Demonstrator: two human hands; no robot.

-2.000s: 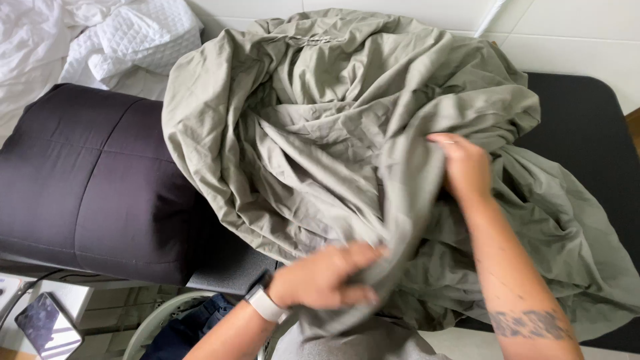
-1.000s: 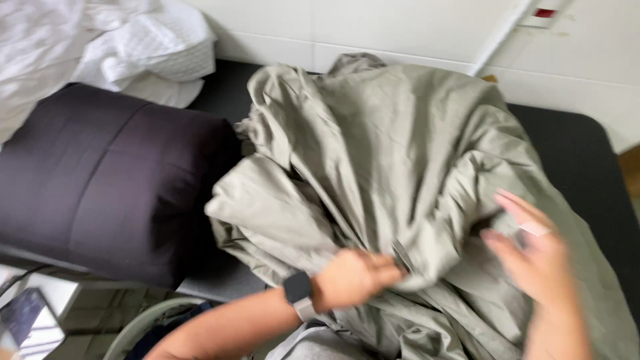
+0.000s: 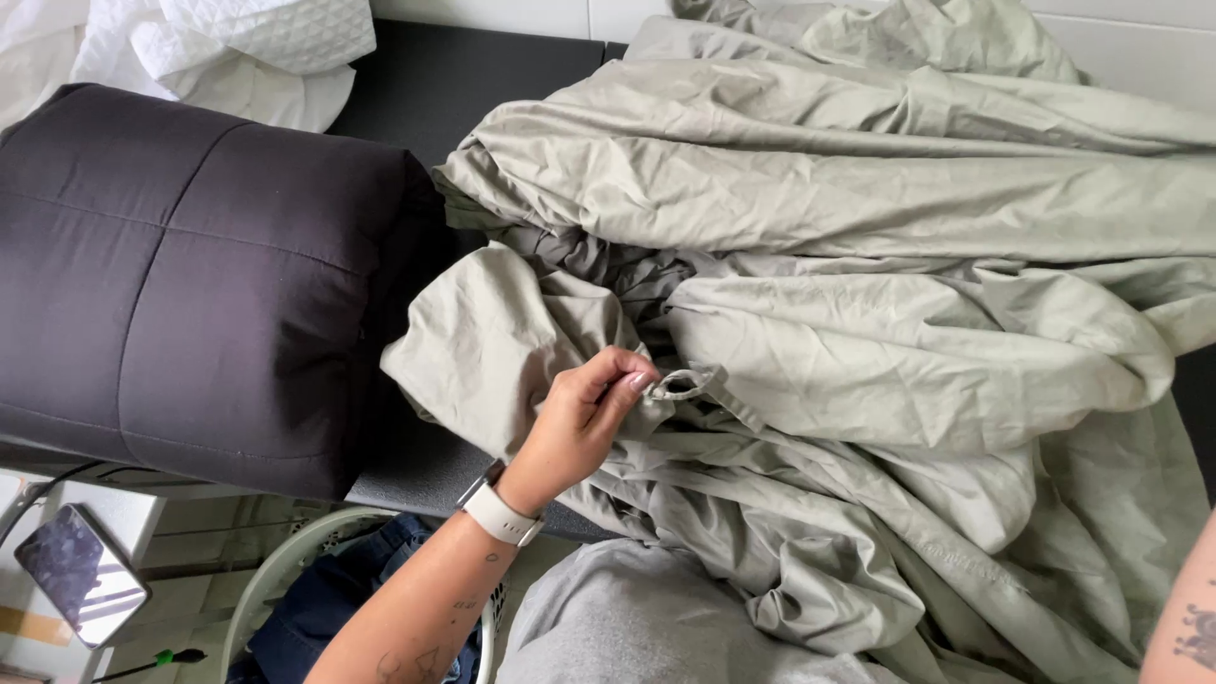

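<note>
A large, crumpled grey-green sheet (image 3: 855, 199) lies in loose folds across the black tabletop (image 3: 456, 85). My left hand (image 3: 594, 408), with a pale-banded watch at the wrist, pinches an edge of the sheet between thumb and fingers near the middle of the view. Just right of those fingertips, the edge forms a small open loop (image 3: 689, 383). Only my right forearm shows, at the lower right edge; the right hand itself is outside the view.
A folded dark quilted comforter (image 3: 228, 275) sits at the left, with white quilted bedding (image 3: 256, 47) behind it. Below the table edge are a white laundry basket (image 3: 252, 579) holding dark blue clothing and a phone (image 3: 84, 575) on a white surface. A white wall stands behind.
The sheet, bunched in a heap before, now stretches farther right. My right hand, over the sheet in both earlier frames, has gone out of view to the right.
</note>
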